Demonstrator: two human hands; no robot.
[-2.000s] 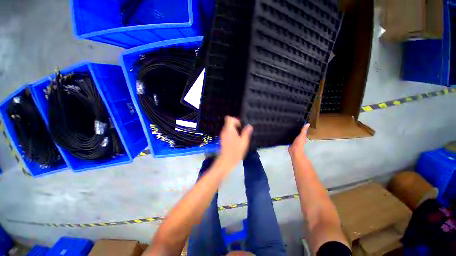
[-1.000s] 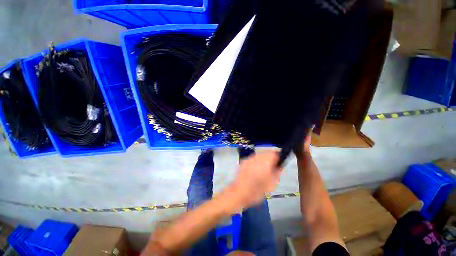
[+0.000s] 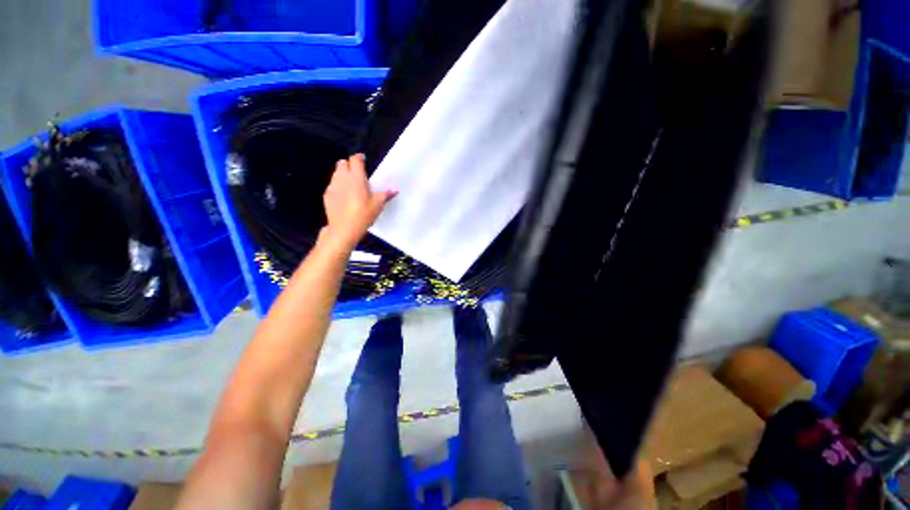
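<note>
My left hand (image 3: 352, 202) is bare and grips the edge of a white sheet (image 3: 464, 139) and perhaps the black tray edge behind it. The sheet lies tilted over a blue tote of coiled black cables (image 3: 289, 179). My right hand (image 3: 627, 490) shows only in part at the bottom, at the lower corner of black plastic trays (image 3: 639, 239). The trays stand tilted and blurred on the right, and hide most of that hand and the cardboard box behind.
More blue totes (image 3: 175, 209) with coiled black cables stand at the left; another tote (image 3: 234, 45) is behind. Cardboard boxes (image 3: 698, 418) and a blue bin (image 3: 823, 349) are at lower right. A person's dark printed clothing (image 3: 813, 458) shows there. Yellow-black tape crosses the floor.
The black trays have swung right and tilted up, uncovering more of the white sheet. My left hand has left the trays' lower edge and moved left to the sheet. My right hand has moved down.
</note>
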